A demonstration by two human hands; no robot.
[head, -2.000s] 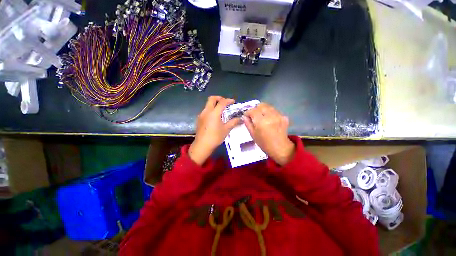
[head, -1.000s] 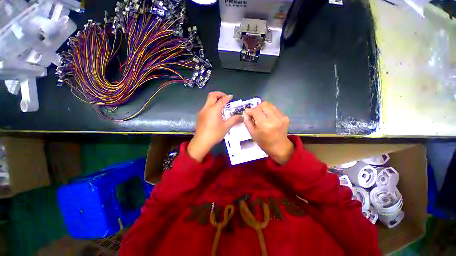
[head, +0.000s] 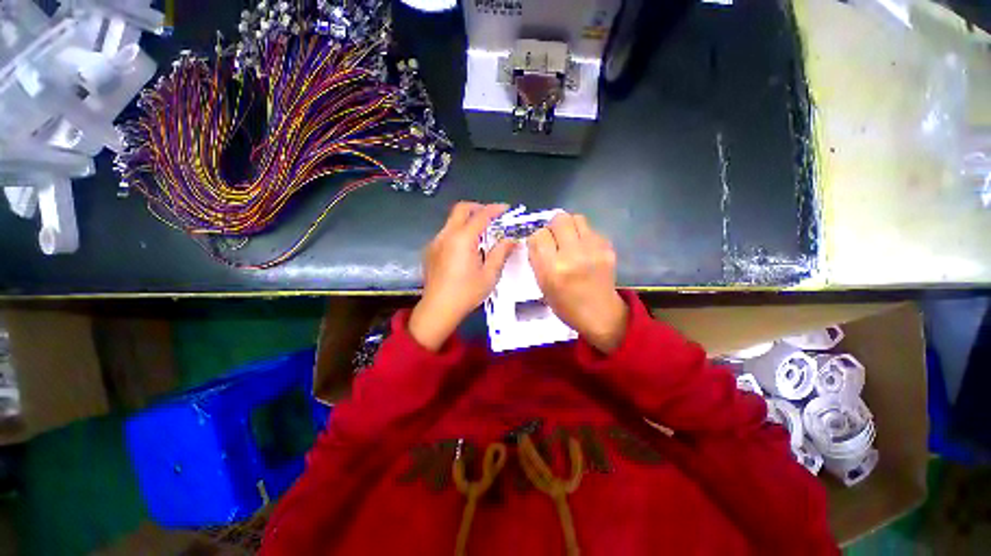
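Note:
A white flat base housing is held between my two hands at the bench's front edge, with a rectangular cutout in its lower part. My left hand grips its upper left side. My right hand is at its upper right, with the fingers pressed on its top part. Small dark and silvery parts show between the fingertips at the top end; I cannot tell exactly what they are. The fingers partly hide the housing.
A U-shaped wire bundle lies on the black mat at left, beside heaped white housings. A screw feeder stands behind my hands. Below are a blue stool and a carton holding white ring-shaped parts.
Both hands still hold the housing at nearly the same place. The right fingers have shifted slightly left over its top end, and the view has shifted a little.

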